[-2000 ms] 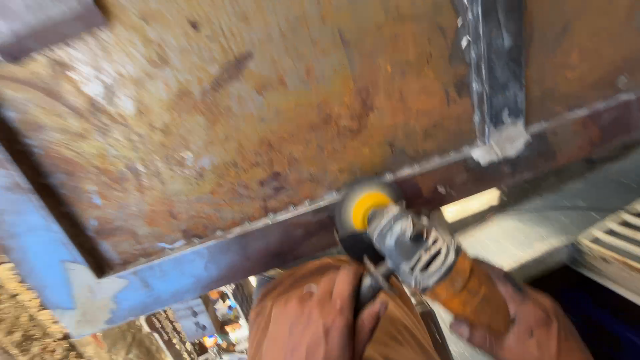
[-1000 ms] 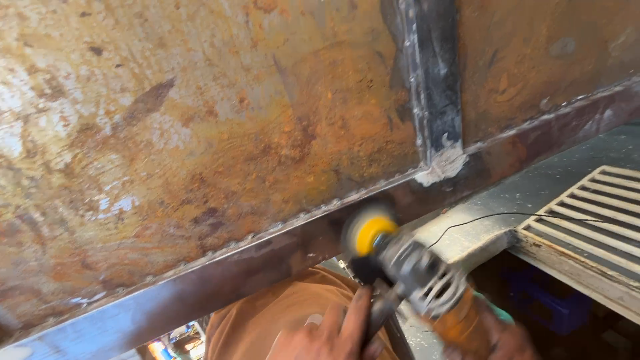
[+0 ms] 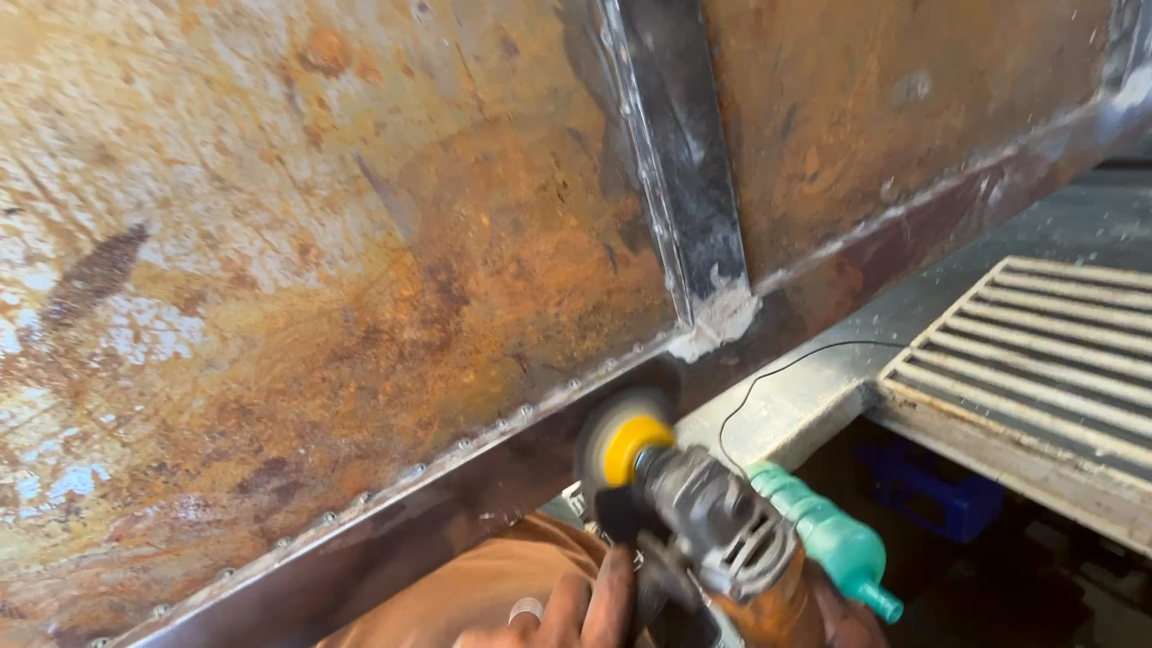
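An orange and grey angle grinder point(image 3: 720, 522) with a yellow-centred wheel brush or disc point(image 3: 630, 441), blurred as if spinning, lies against the dark steel edge bar point(image 3: 432, 513) of a rusty sheet-metal panel point(image 3: 405, 270). My left hand point(image 3: 567, 607), with a ring on one finger, grips the side handle at the bottom centre. My right hand point(image 3: 841, 612) is around the grinder body, mostly hidden behind it. Just above and right of the wheel, a dark upright steel strip point(image 3: 684, 144) meets the bar at a pale, rough patch point(image 3: 717, 321).
A green plastic bottle point(image 3: 828, 531) lies right of the grinder. Beyond it are a pale slatted metal grate point(image 3: 1035, 360), a thin black cable point(image 3: 765, 373) and a blue plastic object point(image 3: 936, 490) in shadow. My brown-clothed leg point(image 3: 468, 576) is below the bar.
The grinder has moved right along the edge bar, closer to the pale patch, with both hands still on it. The view has shifted right, bringing the green bottle and more of the grate into sight.
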